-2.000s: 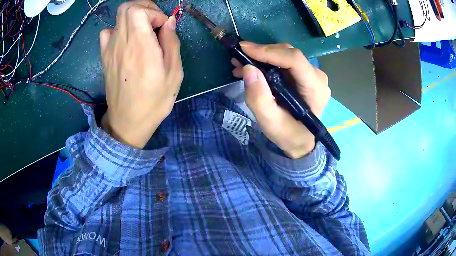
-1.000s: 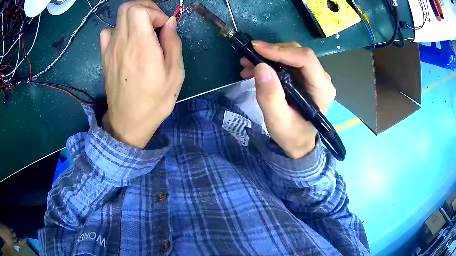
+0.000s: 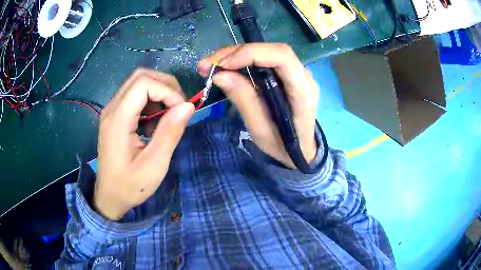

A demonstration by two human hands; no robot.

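My left hand [image 3: 140, 140] pinches a red lead wire [image 3: 161, 112] between thumb and forefinger. At its right end is a short silvery-white piece [image 3: 208, 90], whose other end lies at the thumb and forefinger tips of my right hand [image 3: 274, 89]. My right hand also holds the black soldering iron [image 3: 279, 113] across its palm. The iron's upper part points to the top of the view and its tip is cut off by the edge. Whether the silvery piece is bare wire or a joint cannot be told.
A white solder spool [image 3: 51, 19] stands at the top left beside tangled wires [image 3: 18, 58]. A grey-white cable [image 3: 87, 55] lies on the dark green mat [image 3: 45, 142]. A yellow sponge stand [image 3: 328, 17] is at the top. An open cardboard box [image 3: 369, 87] is below the bench edge.
My right hand has moved left to the wire end and the iron has swung more upright. My left hand has turned and lowered with the red wire. The view has shifted, showing more of the spool.
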